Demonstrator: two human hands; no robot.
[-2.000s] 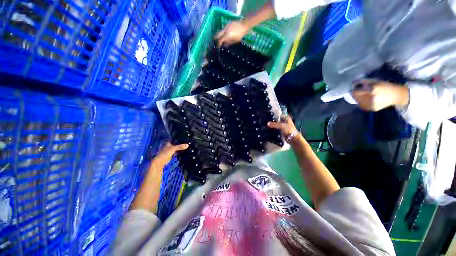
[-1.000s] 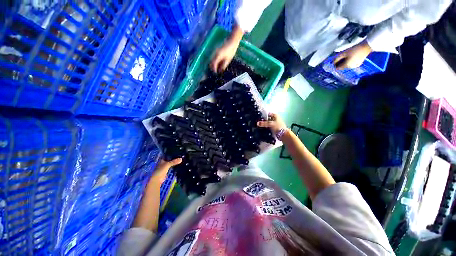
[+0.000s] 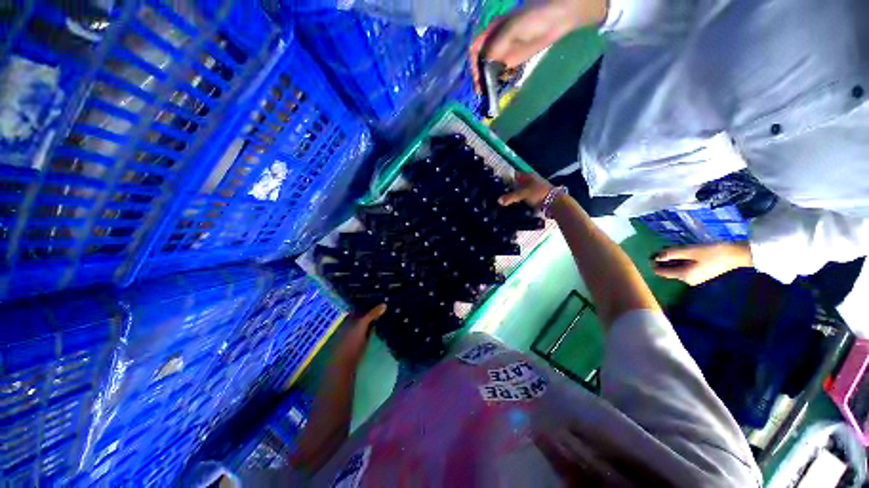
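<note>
A white layer sheet (image 3: 324, 250) carries dense chevron rows of black moulded parts (image 3: 419, 238). It lies over the green turnover crate (image 3: 505, 307), whose rim shows around the far and right sides. My left hand (image 3: 367, 322) holds the near left edge with the thumb on top. My right hand (image 3: 530, 193) holds the right edge, thumb over the parts. The fingers of both hands are hidden below the sheet. How deep the sheet sits in the crate I cannot tell.
Blue turnover crates (image 3: 205, 162), partly film-wrapped, stand as a wall on the left. Another person in white (image 3: 705, 105) stands at the upper right, one hand over the crate's far side. A black metal frame (image 3: 569, 329) and pink parts basket (image 3: 851, 381) are at the right.
The loaded sheet has moved forward over the green crate, covering its layers. The other person's hand has left the crate's inside and moved up and right.
</note>
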